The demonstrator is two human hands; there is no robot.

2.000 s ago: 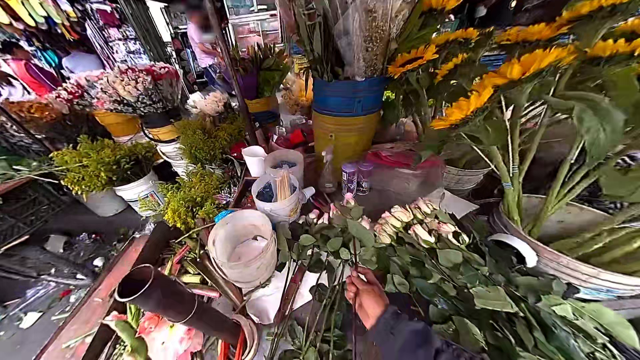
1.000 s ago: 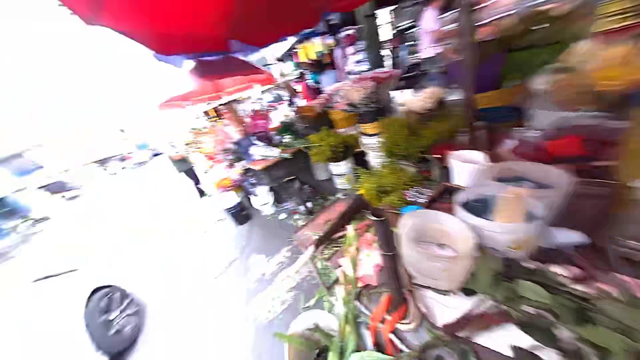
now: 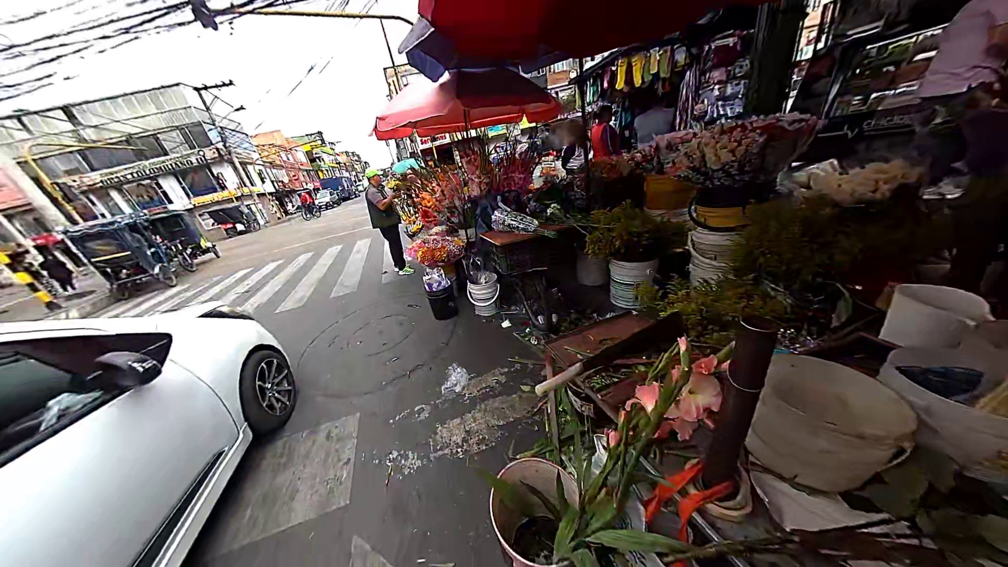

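Observation:
Neither of my hands shows in the head view now, so what they hold cannot be seen. Leafy stems reach in along the bottom right edge. A white plastic bucket (image 3: 831, 421) stands at the right, beside a dark upright pole (image 3: 739, 402) with an orange ribbon (image 3: 685, 492) near its foot. Pink gladioli (image 3: 697, 398) lean left of the pole, over a bucket (image 3: 535, 504) at the bottom. A large knife or machete (image 3: 614, 350) with a pale handle lies across a brown board (image 3: 594, 339).
A white car (image 3: 118, 417) is on the road at the left. A person (image 3: 384, 216) in a vest and bright cap stands by the flower stalls. Red umbrellas (image 3: 472, 102) hang above. Buckets of greenery (image 3: 632, 279) and pink flowers stand behind the board.
The view has swung far left toward the street. A hand among the pale pink roses two seconds ago is out of view now. The white car has come into view.

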